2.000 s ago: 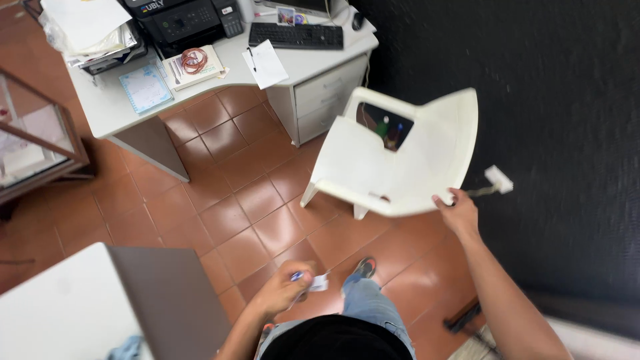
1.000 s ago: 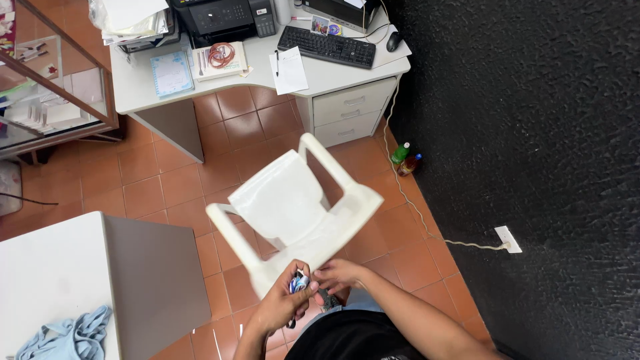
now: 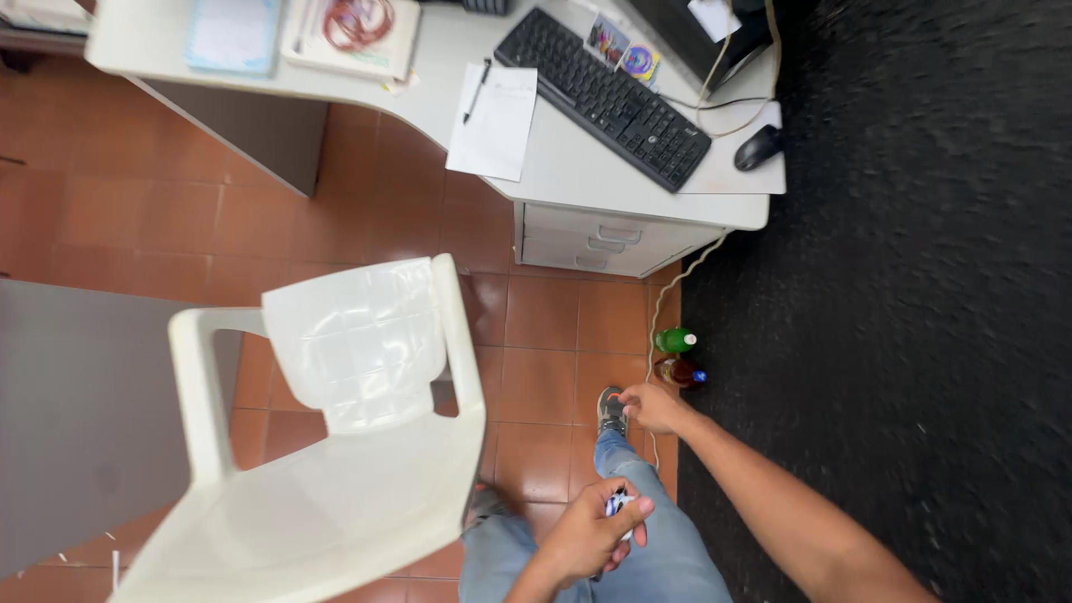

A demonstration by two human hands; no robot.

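Note:
My left hand (image 3: pixel 599 528) is closed around a small blue and white object (image 3: pixel 618 502), too covered by the fingers to identify, above my jeans. Over my shoe (image 3: pixel 613 410), my right hand (image 3: pixel 653 408) hangs with its fingers loosely bent; nothing shows in it. A white plastic armchair (image 3: pixel 335 494) stands to the left of my legs, and neither hand touches it. Right of my right hand, a green bottle (image 3: pixel 672 340) and a brown bottle with a blue cap (image 3: pixel 677 372) stand on the floor by the black wall.
Ahead is a white desk (image 3: pixel 578 159) with a keyboard (image 3: pixel 603 96), a mouse (image 3: pixel 758 148), a paper (image 3: pixel 494 126) with a pen, and a drawer unit (image 3: pixel 586 239). A cable (image 3: pixel 666 289) runs down along the wall (image 3: pixel 879 301). A grey panel (image 3: pixel 92 419) stands at the left.
The chair has moved to the left of my legs. My right hand, on the chair's edge two seconds ago, has let go and now hangs to the right. The view has moved closer to the desk.

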